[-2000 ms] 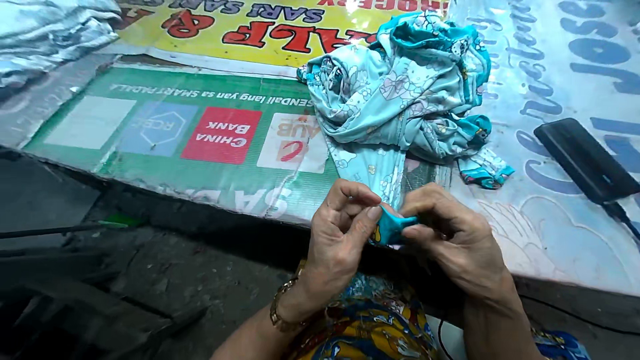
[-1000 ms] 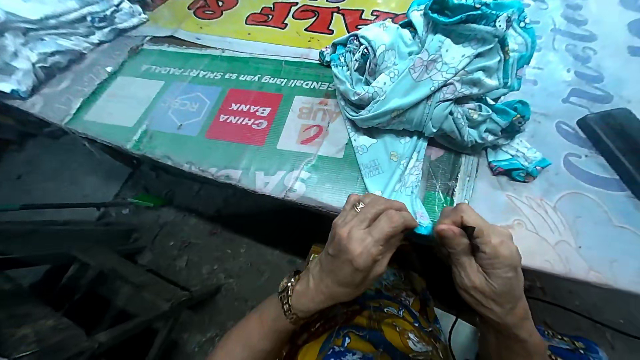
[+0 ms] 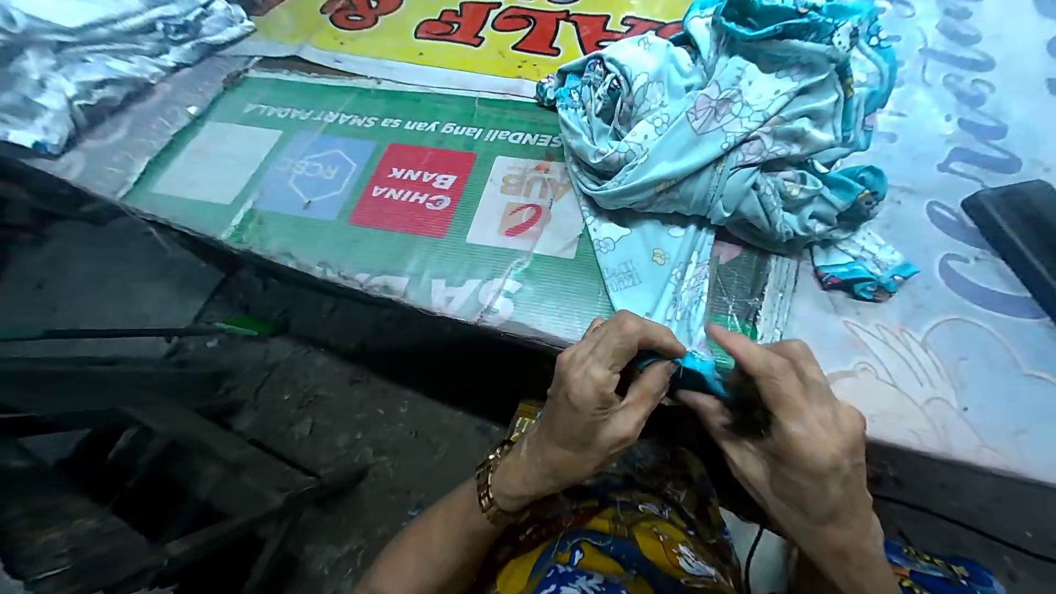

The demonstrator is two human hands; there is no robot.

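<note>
A light-blue printed garment (image 3: 726, 132) with teal edging lies bunched on the table, one narrow part reaching down to the front edge. My left hand (image 3: 606, 404) pinches the teal end of that part between thumb and fingers. On the other side of the same end is my right hand (image 3: 784, 429), blurred, its thumb and forefinger apart around the cloth. Something dark shows in that hand's palm, too blurred to name. Whether the right fingers grip the cloth cannot be told.
Printed sheets cover the table, among them a green panel (image 3: 313, 247) and a yellow banner (image 3: 379, 25). Folded pale fabric (image 3: 99, 66) lies at the far left. A black device (image 3: 1019, 239) rests at the right. Dark wooden framework (image 3: 190, 470) stands below left.
My right hand has opened its thumb and forefinger around the cloth end, from a closed pose one second ago. My left hand stays at the cloth end. The view has shifted slightly.
</note>
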